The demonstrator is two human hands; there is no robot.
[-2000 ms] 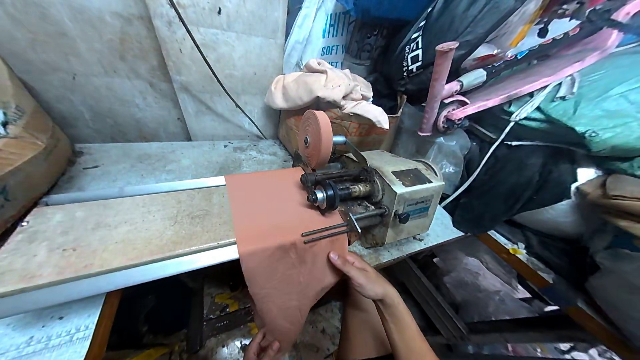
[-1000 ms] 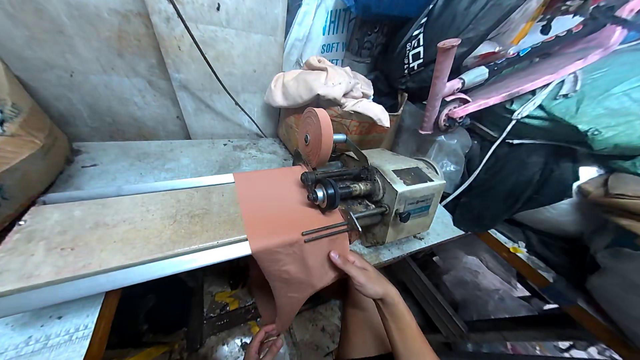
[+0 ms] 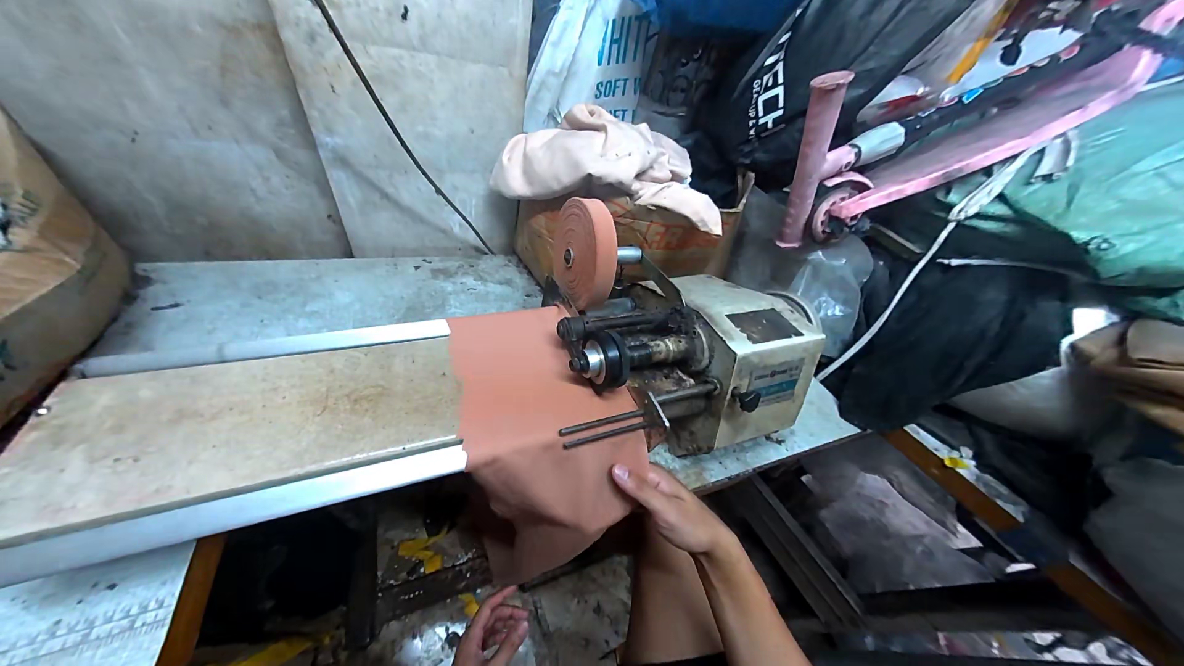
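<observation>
A salmon-coloured fabric (image 3: 523, 388) lies across the board and under the rollers of a strip-cutting machine (image 3: 758, 370), its front part hanging over the edge. My right hand (image 3: 671, 504) pinches the fabric's right edge, thumb on top, just below two thin metal guide rods (image 3: 606, 433). Below the hanging cloth, my left hand (image 3: 495, 629) is apart from it, fingers loosely curled with nothing in them. A wound roll of salmon fabric strip (image 3: 587, 252) sits upright on a spindle behind the rollers.
A long board with metal edging (image 3: 231, 416) runs left from the machine. Behind stands a cardboard box (image 3: 638, 222) with pale cloth (image 3: 601, 157) on top. A pink scooter (image 3: 999, 157), bags and a white cord (image 3: 934, 250) crowd the right. Metal frame bars (image 3: 795, 546) lie below.
My left hand has let go of the fabric's lower end, which it held a second ago. The fabric's left edge has shifted right along the board. My right hand stays at the right edge.
</observation>
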